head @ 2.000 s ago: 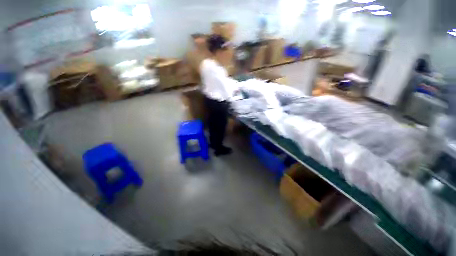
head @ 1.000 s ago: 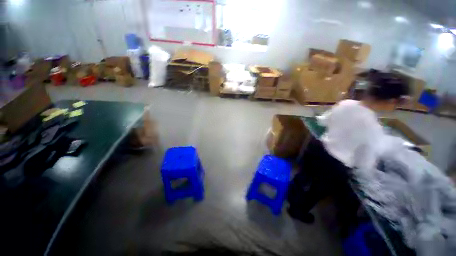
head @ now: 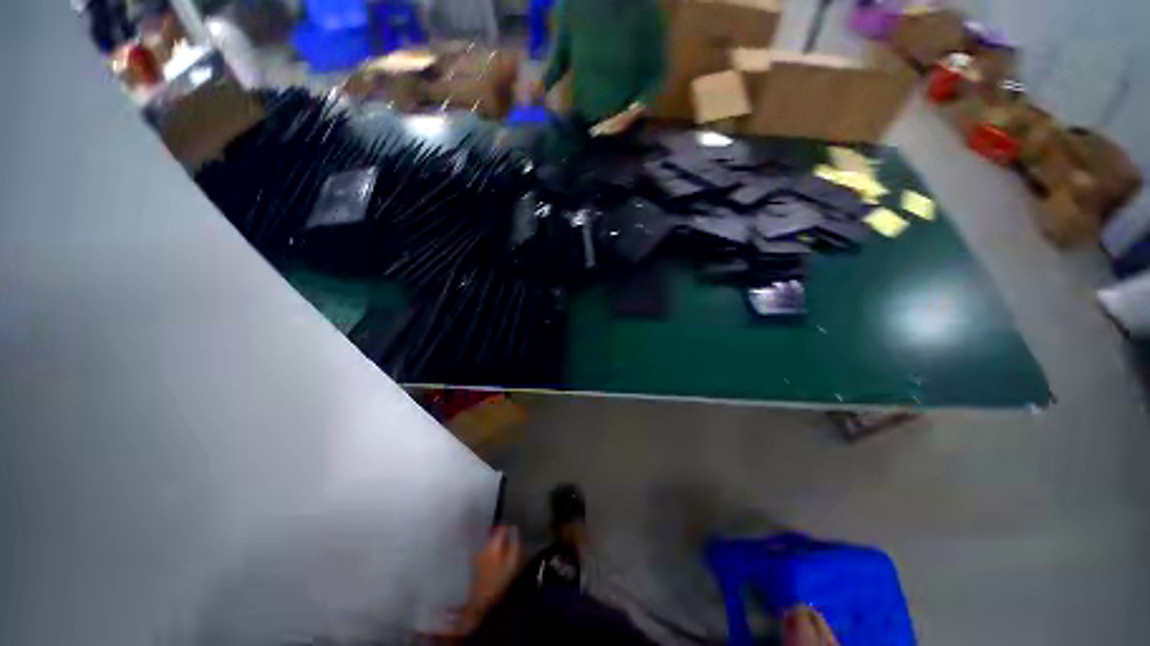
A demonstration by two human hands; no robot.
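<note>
Black plastic back covers stand in dense fanned rows [head: 435,227] on the left part of the green table [head: 908,353]. More flat black covers lie in a loose heap [head: 744,202] towards the middle and back. My left hand [head: 494,565] is low in the picture, blurred, beside the lower edge of the white pillar, short of the table. My right hand [head: 807,626] is cut off by the bottom edge, in front of the blue stool. Blur hides the fingers of both hands, and no held thing can be made out.
A person in green [head: 608,57] stands behind the table with a hand over the covers. Yellow pieces [head: 883,202] lie at the table's right. A white pillar [head: 189,379] fills the left side. A blue stool [head: 839,583] stands at lower right. Cardboard boxes [head: 807,95] stand behind.
The view has swung left from the aisle and the person in white to the green table with the black covers, now nearer. Both my hands have come into view at the bottom.
</note>
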